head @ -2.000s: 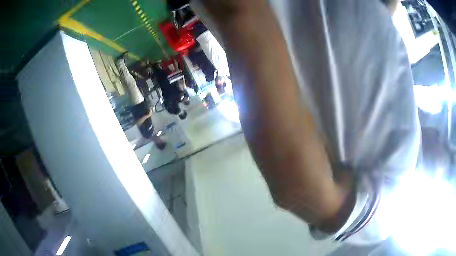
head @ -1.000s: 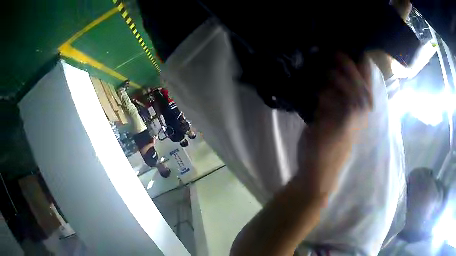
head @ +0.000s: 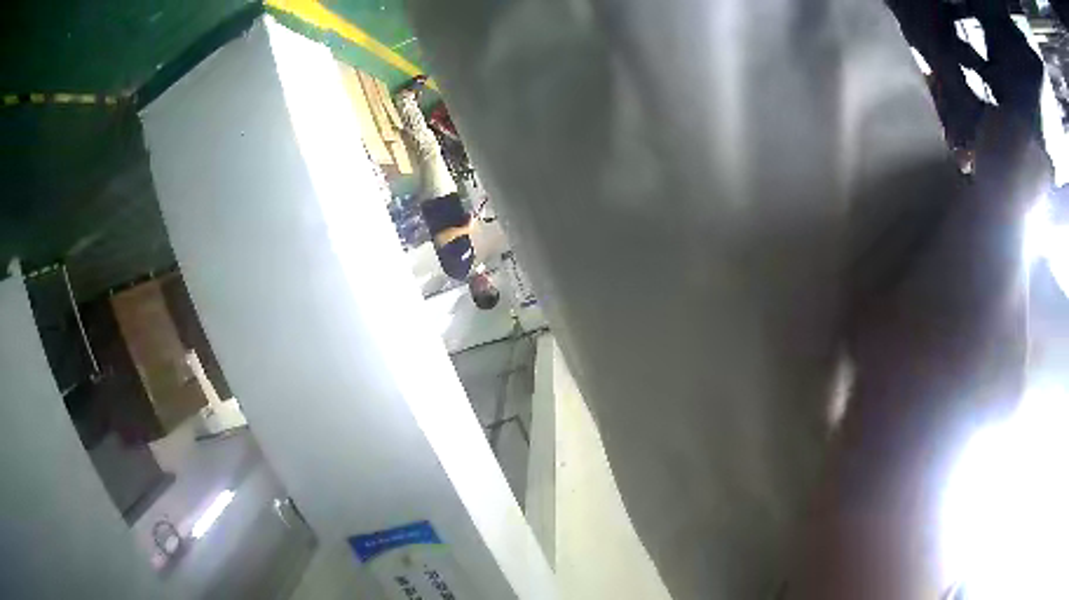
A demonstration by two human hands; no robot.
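The view is tilted and close to upside down. A pale shirt on a person very close to the camera fills the centre and right, and is blurred. A bare arm beside it at the right is dark and smeared; its hand cannot be made out, and the arm looks like the same nearby person's. I see no hand that I can tell is my left hand or my right hand, and no held item.
A tall white panel with a blue and white label stands at the left. Another person is in the background. A brown board or carton is at far left. A yellow line crosses the green floor. Strong glare is at lower right.
The pale shirt now covers more of the centre. The dark garment and the hand in front of the shirt are gone from the middle. The white panel and background have shifted right and up.
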